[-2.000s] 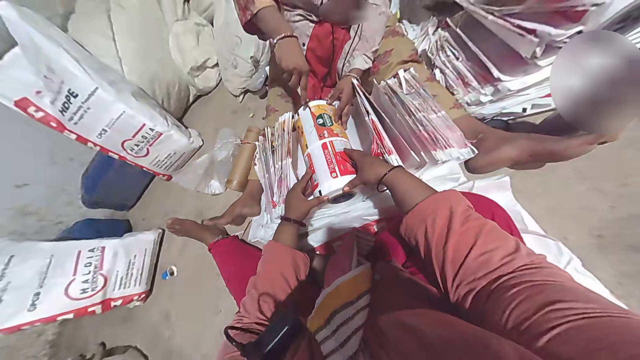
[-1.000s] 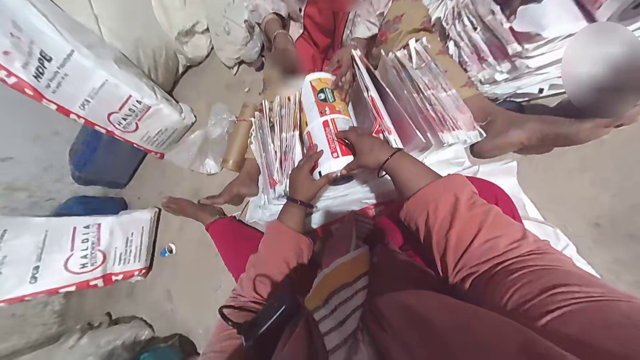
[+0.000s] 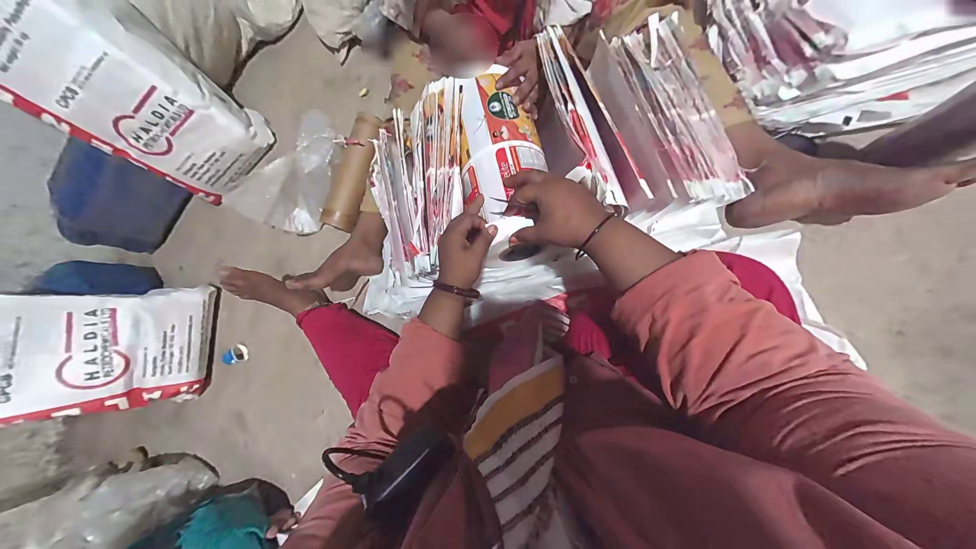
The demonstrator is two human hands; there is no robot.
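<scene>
A roll of printed packaging film [image 3: 499,156], white, red and orange, lies between stacks of folded printed sheets, its hollow core end facing me. At the roll's near right side is my right hand [image 3: 560,210], fingers curled, with a small dark pointed thing at the fingertips that I cannot identify. My left hand [image 3: 465,240] is at the near left edge, thumb and forefinger close together; whether film is pinched there is unclear. A co-worker's hand [image 3: 522,72] rests on the far end of the roll. Folded sheets stand on edge at left [image 3: 415,175] and right [image 3: 663,114].
White woven sacks [image 3: 145,114] with print stand at left, beside blue containers [image 3: 114,194]. A brown cardboard tube [image 3: 353,171] and clear plastic [image 3: 293,183] lie left of the sheets. More sheets [image 3: 823,76] are piled at upper right. A co-worker's bare foot [image 3: 808,187] is at right.
My hands have come off the roll's sides, where they rested two seconds ago, to its near end, with fingers more curled. The view has shifted somewhat.
</scene>
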